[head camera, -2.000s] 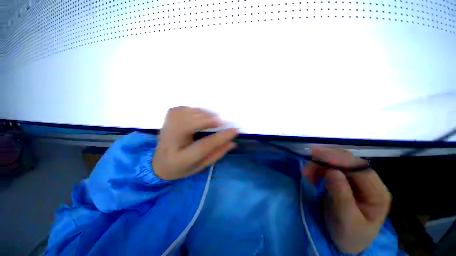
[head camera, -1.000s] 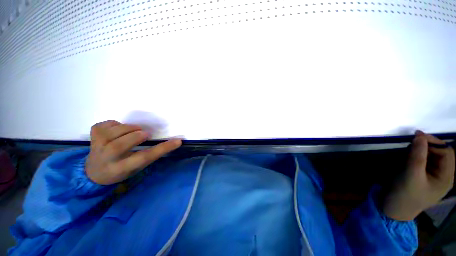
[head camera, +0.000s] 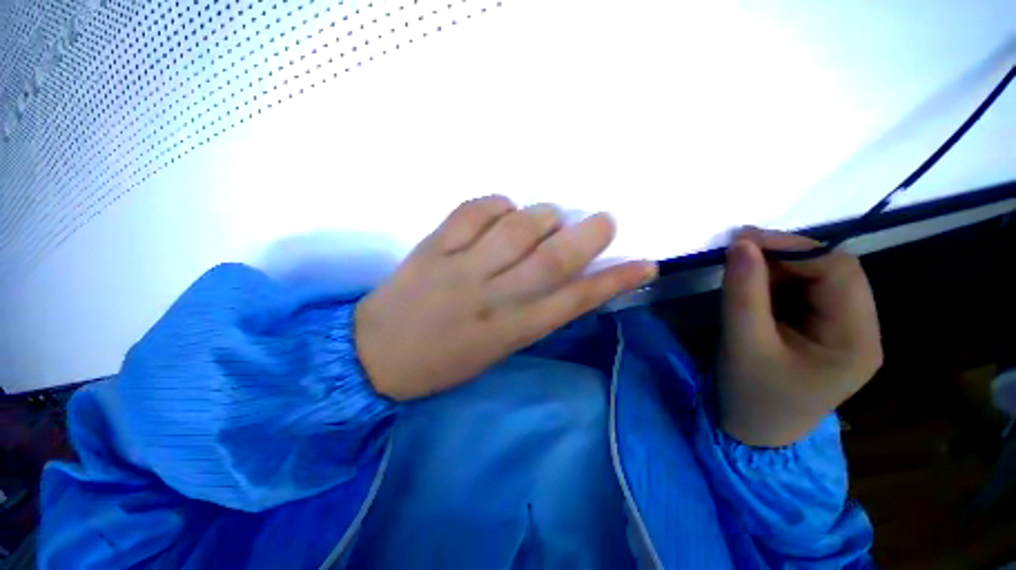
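Observation:
A large bright white panel (head camera: 468, 123) fills the upper view, with rows of small dots at the upper left. A dark border runs along its near edge. My left hand (head camera: 479, 301) lies over that edge, fingers extended to the right, holding nothing that I can see. My right hand (head camera: 797, 334) pinches a thin black edge strip (head camera: 947, 143) between thumb and fingers at the panel's edge. The strip's loose length rises from the hand over the panel to the right rim. The panel edge under my left hand is hidden.
A silver rail (head camera: 682, 287) runs just below the panel's near edge, in front of my blue smock. The area at the lower right is dark, with an unclear pale object at the right rim. Dim reddish shapes lie at the far left.
The view has turned, so the panel's edge now slopes up to the right. My left hand has moved right along the edge, nearer my right hand. The strip's loose length now shows over the panel.

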